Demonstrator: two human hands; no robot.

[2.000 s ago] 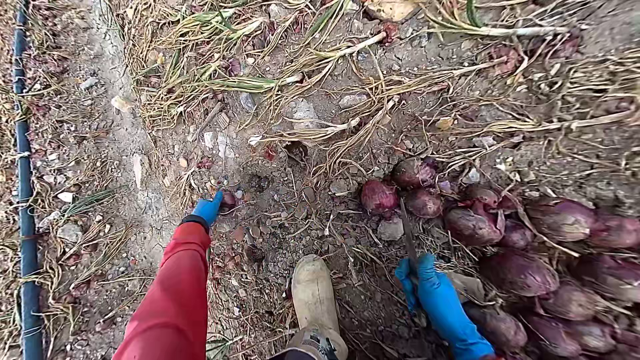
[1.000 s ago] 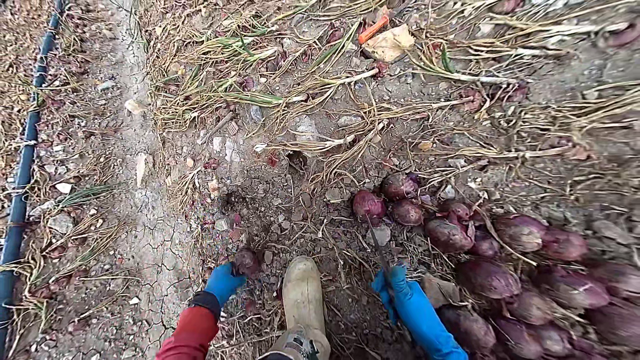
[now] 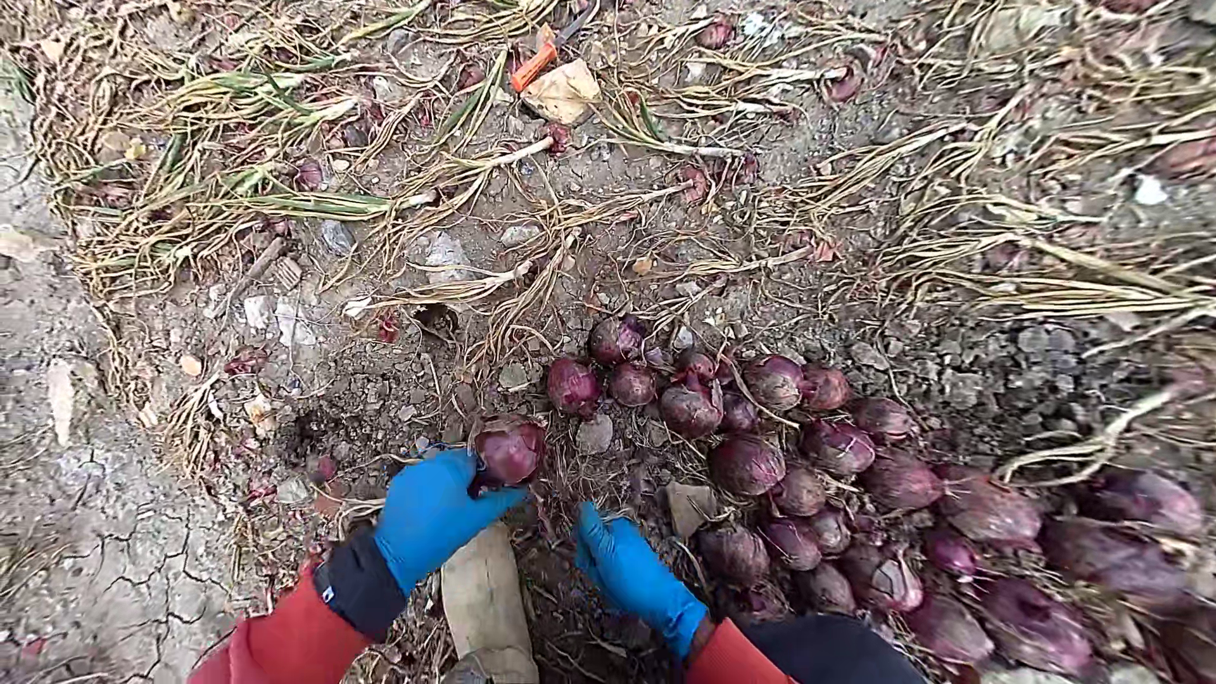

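My left hand (image 3: 432, 513), in a blue glove, holds a red onion (image 3: 510, 449) just above the soil, left of the gathered onions. To its right, my right hand (image 3: 632, 575), also blue-gloved, is low over the ground with its fingers curled. Whether a blade is in it cannot be made out. A group of loose red onions (image 3: 748, 465) lies on the soil beyond and to the right of my right hand, some with dry roots and stalks.
A pale boot (image 3: 487, 598) stands between my hands. Onion plants with dry, partly green leaves (image 3: 275, 204) lie across the upper ground. An orange-handled tool (image 3: 535, 62) rests beside a pale stone (image 3: 562, 92). Cracked soil (image 3: 142, 560) is at the lower left.
My left hand has come right with the onion, near my right hand. The blade seen in my right hand earlier no longer shows clearly. The view has shifted; the dark hose at left is out of sight.
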